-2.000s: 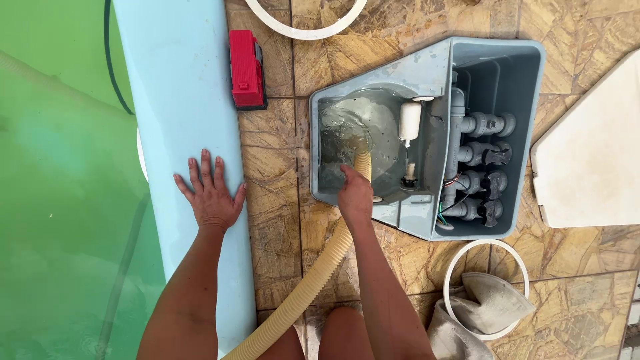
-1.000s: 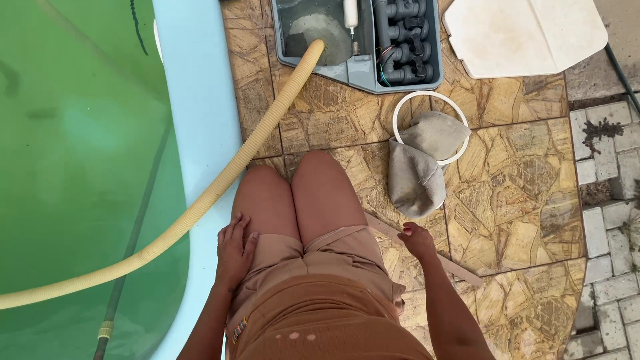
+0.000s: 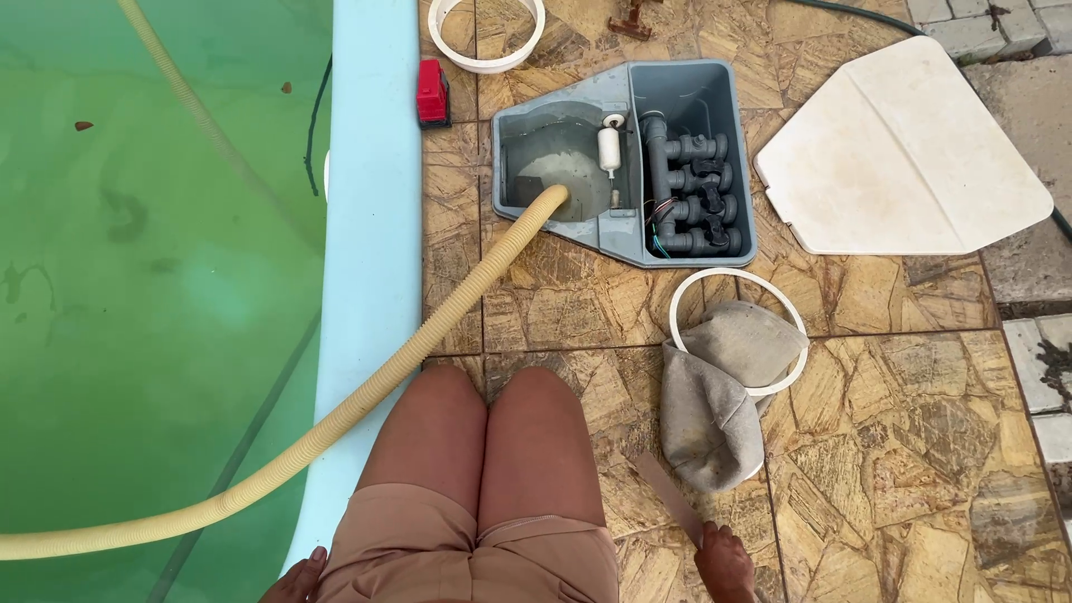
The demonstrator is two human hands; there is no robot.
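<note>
My right hand (image 3: pixel 725 559) grips the end of a flat brownish strip (image 3: pixel 668 496) that lies low over the stone tiles, just below a grey cloth filter bag (image 3: pixel 712 414) with a white ring. At the bottom edge, my left hand (image 3: pixel 298 578) rests by my thigh near the pool's edge; it is partly cut off and nothing shows in it. A cream corrugated hose (image 3: pixel 419 339) runs from the pool over the light blue rim (image 3: pixel 377 167) into the water-filled chamber of a grey skimmer box (image 3: pixel 624 226). A white float (image 3: pixel 609 149) hangs in that chamber.
Grey pipes and valves (image 3: pixel 703 180) fill the box's right compartment. A white lid (image 3: pixel 904 155) lies to its right. Left of the box stands a red-and-black block (image 3: pixel 433 92), with a white ring (image 3: pixel 487 65) beyond it. Green pool water (image 3: pixel 151 276) borders the left side.
Two seconds ago my right hand was on the hose in the box and my left hand lay on the pool rim; both are now away from there. The strip is now in my right hand.
</note>
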